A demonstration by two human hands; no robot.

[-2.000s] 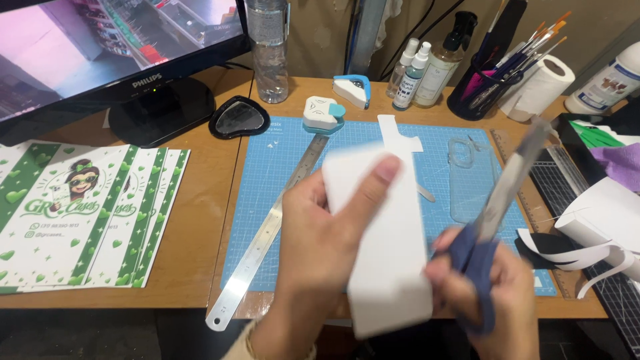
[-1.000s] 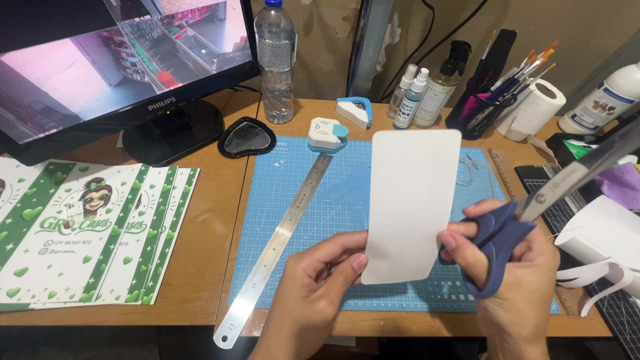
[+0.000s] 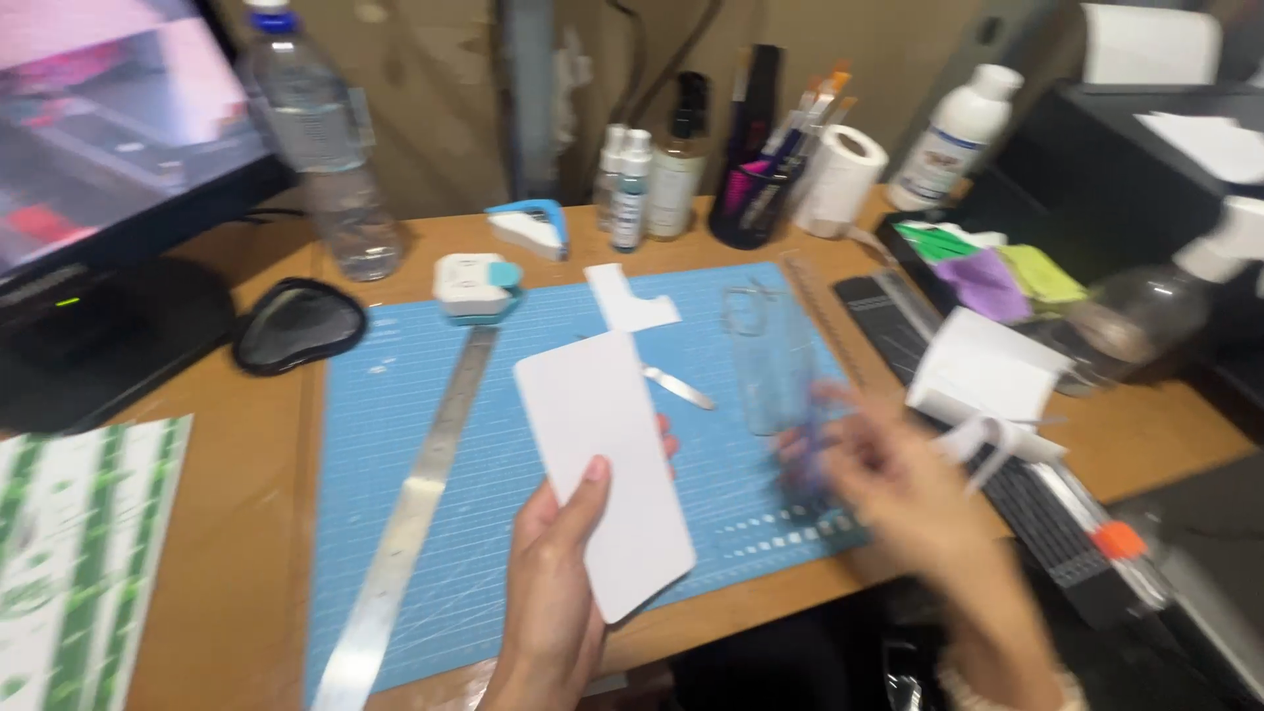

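My left hand (image 3: 558, 563) holds a white rounded-corner card (image 3: 607, 464) upright over the blue cutting mat (image 3: 395, 583), thumb on its face. My right hand (image 3: 879, 474) is blurred at the mat's right side, with the blue-handled scissors (image 3: 812, 444) at its fingers; whether it still grips them is not clear. Just beyond those fingers lies a clear phone case (image 3: 765, 355). Behind the card are a white paper cutout (image 3: 627, 301) and a small metal blade-like tool (image 3: 679, 387). A steel ruler (image 3: 420, 513) lies slanted at the mat's left.
A teal-and-white corner punch (image 3: 476, 286), a black heart-shaped dish (image 3: 299, 326) and a water bottle (image 3: 331, 158) stand left. Spray bottles (image 3: 629, 193), a brush cup (image 3: 748, 202) and a paper roll (image 3: 841, 183) line the back. Paper scraps (image 3: 987, 375) lie right.
My right hand has moved away from the card, towards the mat's right side, with the scissors lowered. The card has tilted in my left hand. The view has swung right.
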